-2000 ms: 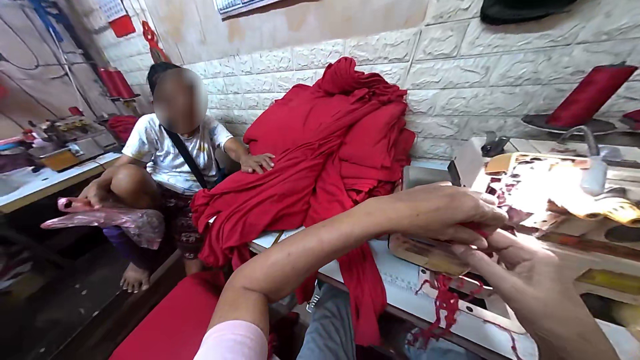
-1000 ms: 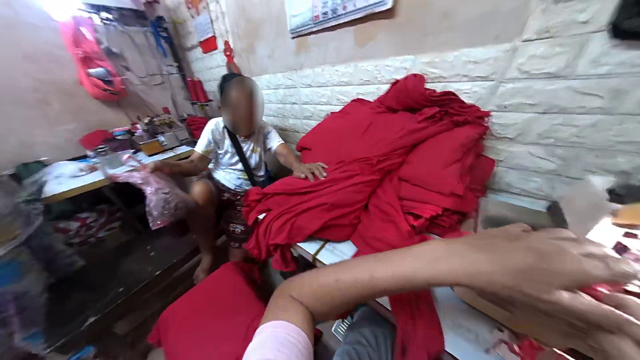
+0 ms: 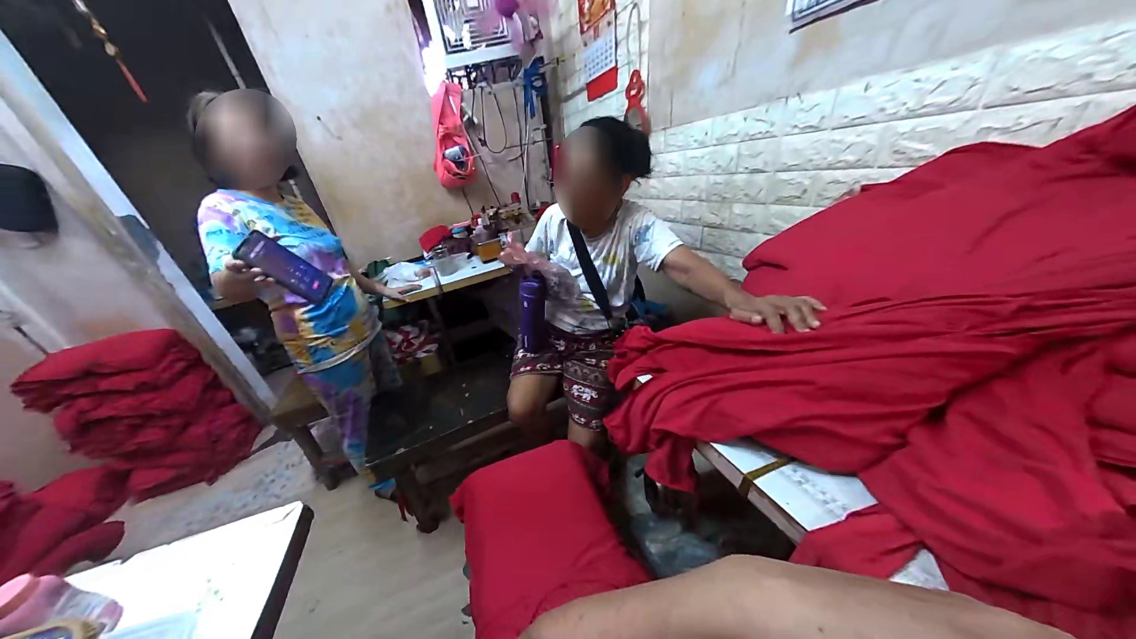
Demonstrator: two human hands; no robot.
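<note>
Only a bare forearm of mine shows, crossing the bottom right of the head view; both my left hand and my right hand lie outside the frame. Just beyond the forearm, a large heap of red fabric (image 3: 887, 355) spreads over a white work table (image 3: 821, 497). A red cloth-covered bundle (image 3: 541, 541) sits low beside that table. One hand of a seated person (image 3: 612, 266) rests on the near side of the heap, and a purple bottle (image 3: 532, 312) stands upright by this person's lap.
At left a standing person (image 3: 293, 275) holds a smartphone (image 3: 284, 266). Folded red fabric (image 3: 146, 408) is stacked near the doorway. A dark low bench (image 3: 435, 408) stands mid-room; a white table corner (image 3: 204, 568) juts in at bottom left, with a pink container (image 3: 53, 603).
The view has swung far left, so my hands and the sewing machine area have left the frame. The standing person and the stacked fabric at left have come into view.
</note>
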